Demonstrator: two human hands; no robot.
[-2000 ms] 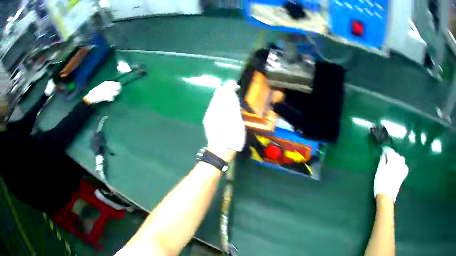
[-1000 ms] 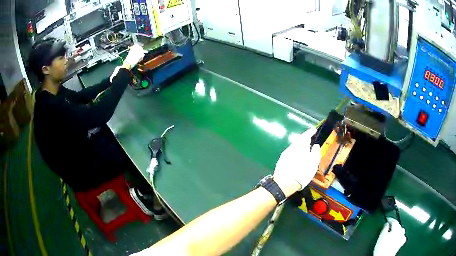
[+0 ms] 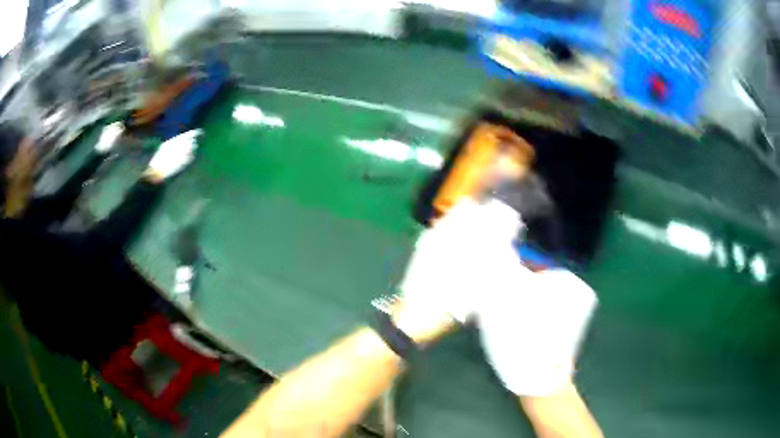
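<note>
The frame is strongly blurred. My left hand [image 3: 462, 261], in a white glove with a dark wristband, is at the front of the orange press nest [image 3: 481, 162]. My right hand [image 3: 540, 329], also in a white glove, is beside it on the right, and the two gloves overlap in view. A dark shape lies just above my hands, beside the nest; I cannot tell what it is. A black cloth or pad [image 3: 586, 184] covers the machine top to the right. The gloves hide most of the press front. Whether either hand holds something cannot be made out.
A blue controller [image 3: 667, 56] stands behind the press. A corded hand tool [image 3: 186, 248] lies left on the green bench [image 3: 291, 231]. A person in dark clothes with white gloves [image 3: 174, 154] sits at the far left, by a red stool [image 3: 158, 364] and another blue-and-orange fixture.
My right hand has moved left from the bench at the right to the press front, beside my left hand. The view has shifted, and the other person's hands are now lower beside their fixture.
</note>
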